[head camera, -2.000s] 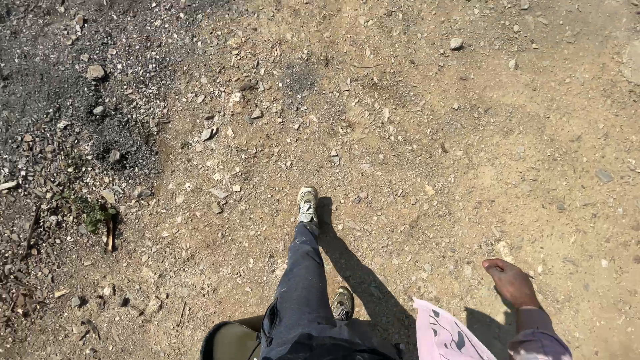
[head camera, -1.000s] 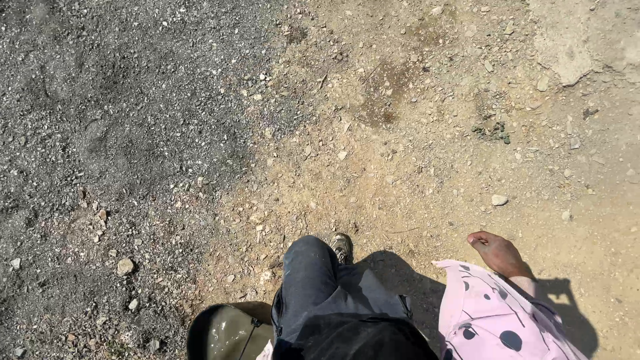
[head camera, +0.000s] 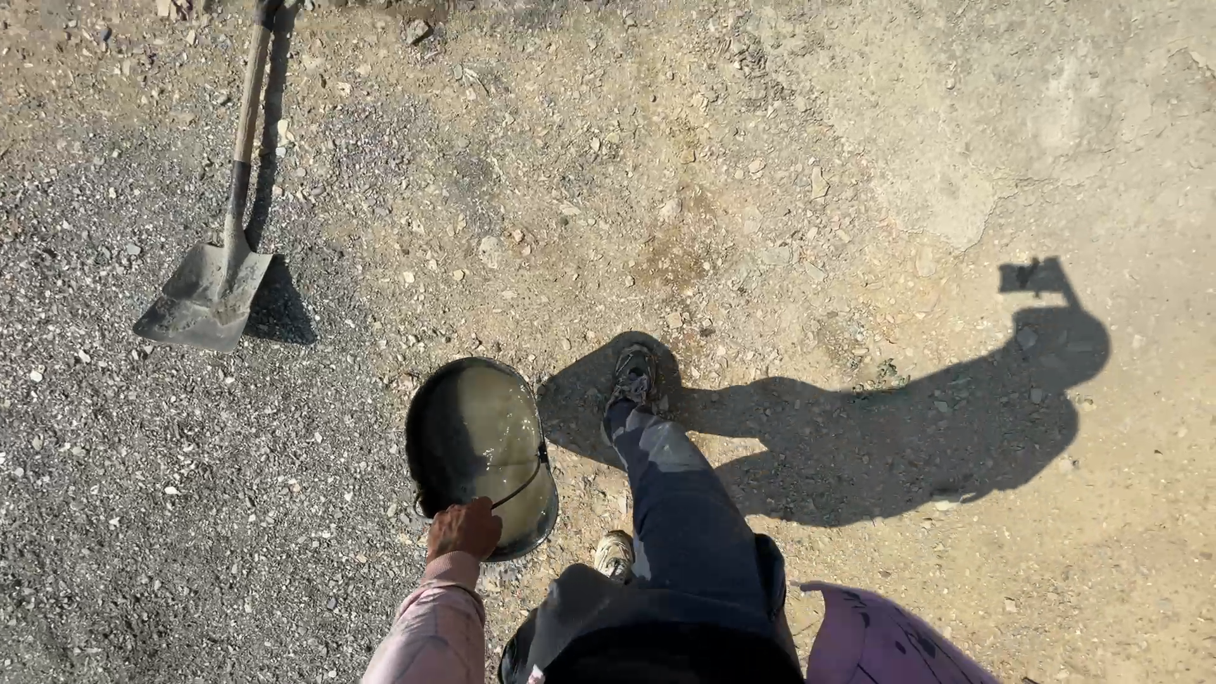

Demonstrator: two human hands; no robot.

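Note:
My left hand (head camera: 465, 529) is closed around the thin bail handle (head camera: 518, 486) of a black bucket (head camera: 415, 446), which hangs at my left side. Murky, brownish water (head camera: 499, 418) fills much of the bucket, and part of its surface lies in shade. My right hand is out of the frame; only pink patterned cloth (head camera: 879, 636) shows at the lower right. My legs in dark trousers (head camera: 679, 503) are beside the bucket, with one shoe (head camera: 635, 375) ahead of the other (head camera: 615, 555).
A shovel (head camera: 211, 294) with a wooden handle (head camera: 251, 95) lies on the ground at the upper left, beside grey gravel (head camera: 142, 513). Tan stony dirt (head camera: 570, 237) stretches ahead, with a paler, cracked patch (head camera: 950, 152) at the upper right. My shadow (head camera: 902, 427) falls to the right.
The bucket, earlier partly visible at the bottom edge, now shows whole with my left hand on its handle. My right hand has left the view. The shovel has come into view.

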